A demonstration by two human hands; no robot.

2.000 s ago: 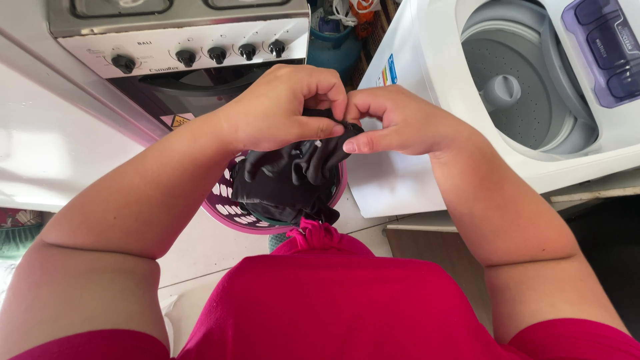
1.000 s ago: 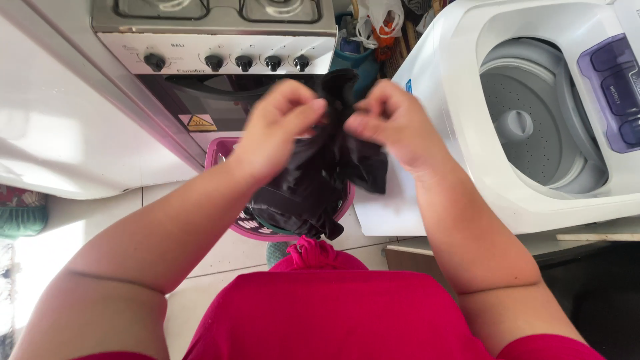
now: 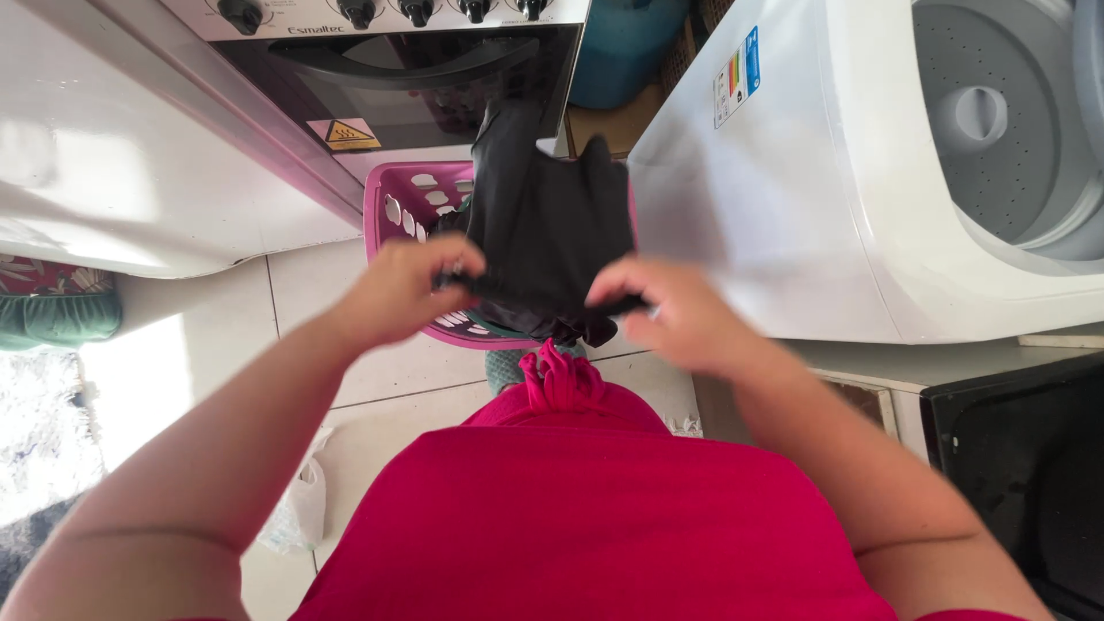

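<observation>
A black garment (image 3: 552, 207) is stretched by its near edge between my two hands, its fabric spread out away from me. My left hand (image 3: 410, 289) grips the left end of that edge, and my right hand (image 3: 668, 310) pinches the right end; both hands are slightly blurred. Under the garment stands a pink plastic laundry basket (image 3: 374, 207) with holes in its wall. Dark cloth lies in the basket, largely hidden by the garment.
A stove with a dark oven door (image 3: 423, 95) stands beyond the basket. At the right is a white top-loading washing machine (image 3: 750, 190), its lid up. A white appliance or cabinet (image 3: 155, 138) stands left. A plastic bag (image 3: 297, 509) lies on the tiled floor.
The black garment was bunched between my close-together hands; now it is spread out. My hands have moved apart and nearer my body. The view has tilted down.
</observation>
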